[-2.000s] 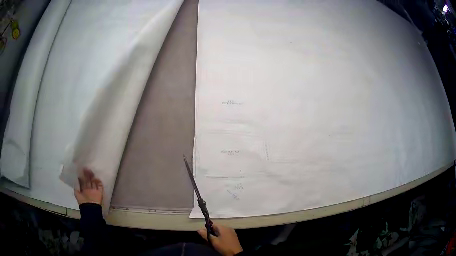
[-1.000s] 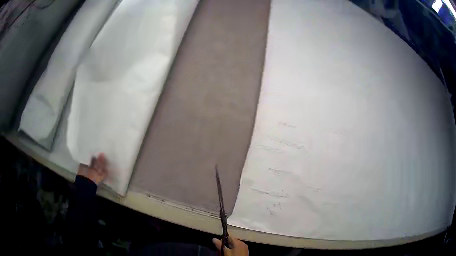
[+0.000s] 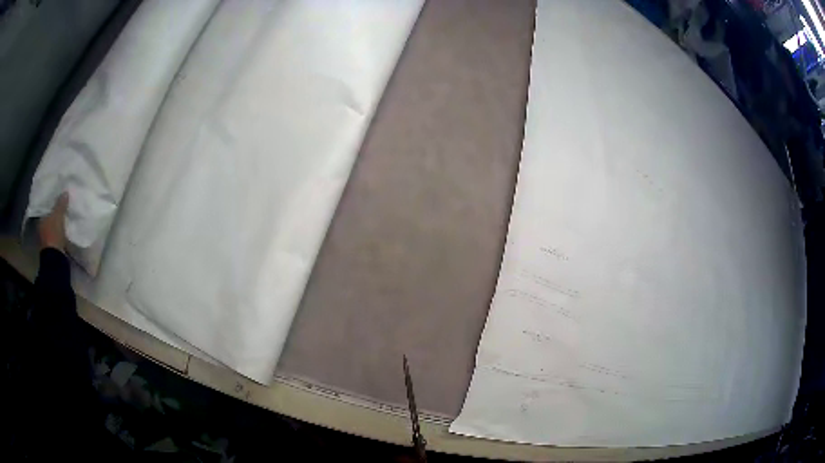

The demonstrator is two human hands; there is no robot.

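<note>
My left hand (image 3: 54, 224) is at the far left, gripping the near end of a folded white paper section (image 3: 95, 149), which creases around the fingers. Some fingers are hidden by the paper. The dark shears (image 3: 412, 402) point up over the near edge of the grey-brown fabric (image 3: 407, 217), blades looking closed. Their handles are cut off by the bottom edge, and my right hand is out of the picture. A loose white paper flap (image 3: 244, 181) lies left of the bare fabric. A wide printed marker paper (image 3: 651, 244) lies to its right.
The cream table edge (image 3: 235, 384) curves along the bottom. Scraps (image 3: 136, 389) lie on the dark floor at lower left. Dark clutter stands beyond the table at upper right, with a bright light (image 3: 801, 41) in the corner.
My left hand has left the loose flap, moved further left and taken hold of the folded section. The flap lies flatter. The view has shifted, and the shears sit lower, with my right hand gone from view.
</note>
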